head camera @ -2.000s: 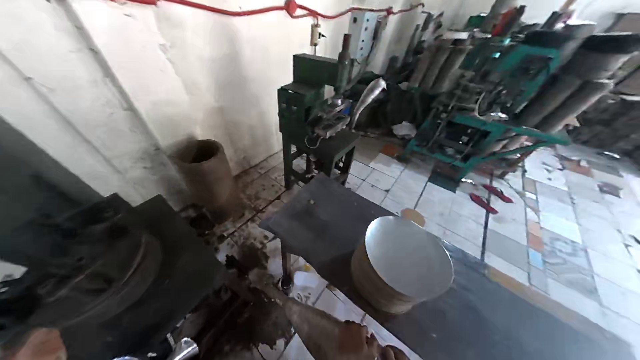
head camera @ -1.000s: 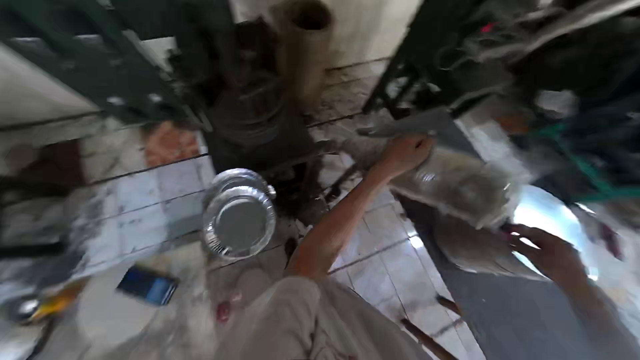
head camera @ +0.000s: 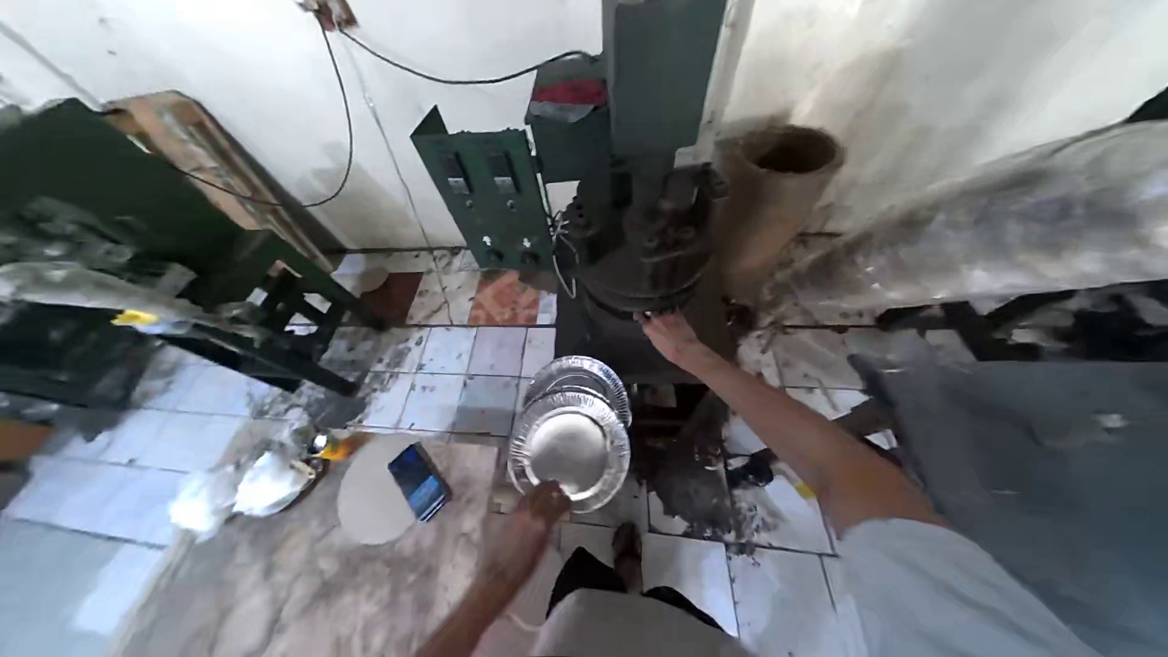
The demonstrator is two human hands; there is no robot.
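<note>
My left hand grips the near rim of a round aluminium foil pan. Behind it, overlapping, is another foil pan, close to the front of the press. My right hand reaches to the front edge of the dark round die of a green press; its fingertips are partly hidden there, and whether they hold anything I cannot tell. A switch panel with a cable stands to the left of the die.
A phone lies on a pale disc on the worktop at lower left. A dark table stands at right, below a long film-wrapped roll. A brown tube stands by the wall. Another green machine is at left.
The view has swung widely. My right hand has left the bright round stack on the right-hand table and is now at the press. My left hand has left the wrapped roll and now grips a foil pan.
</note>
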